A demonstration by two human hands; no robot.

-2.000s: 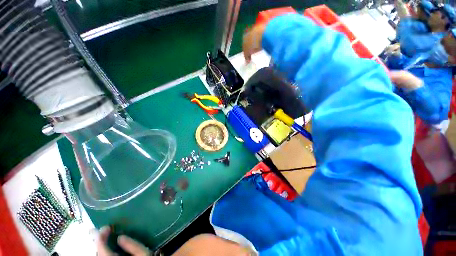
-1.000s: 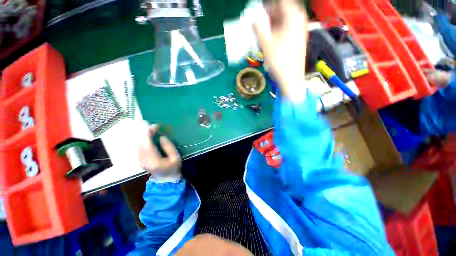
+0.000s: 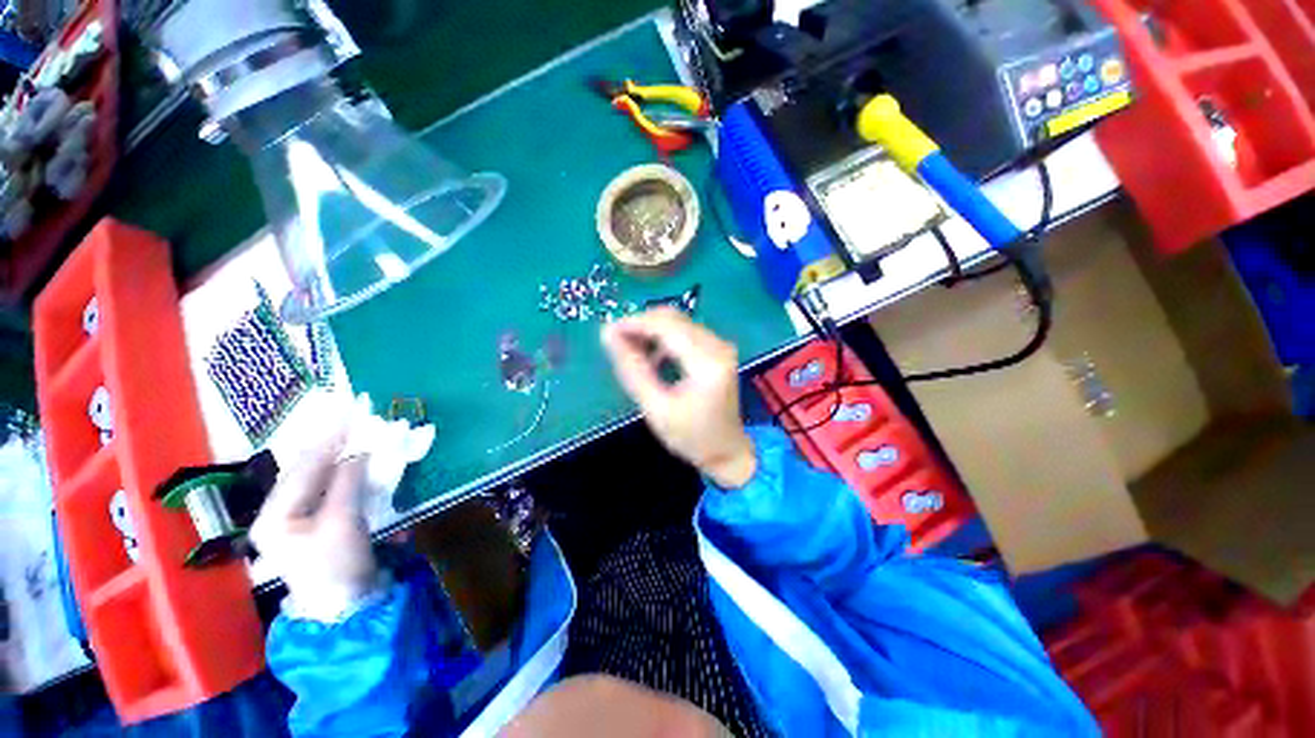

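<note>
My left hand (image 3: 320,526) is low at the left, at the mat's front left corner. A crumpled white tissue (image 3: 390,454) lies against it; its grip on the tissue is unclear. My right hand (image 3: 685,387) is over the green mat's (image 3: 476,346) front edge, fingers curled and thumb and forefinger close together; anything between them is too small to tell. Just beyond its fingertips are a pile of tiny silvery components (image 3: 580,296) and a small dark part (image 3: 689,300), partly hidden. Dark round pieces (image 3: 516,363) and a thin pale wire (image 3: 531,421) lie left of it.
A tan ring (image 3: 648,218) holds small items. Red-yellow cutters (image 3: 661,113) lie behind it. A clear hood (image 3: 378,209) hangs over the back left. A yellow-blue soldering iron (image 3: 937,166) is at right, a wire spool (image 3: 209,508) and red bins (image 3: 127,476) at left.
My right hand has come down from its raised position to the mat's front. My left hand has moved left, and the white tissue now shows beside it. The view has shifted.
</note>
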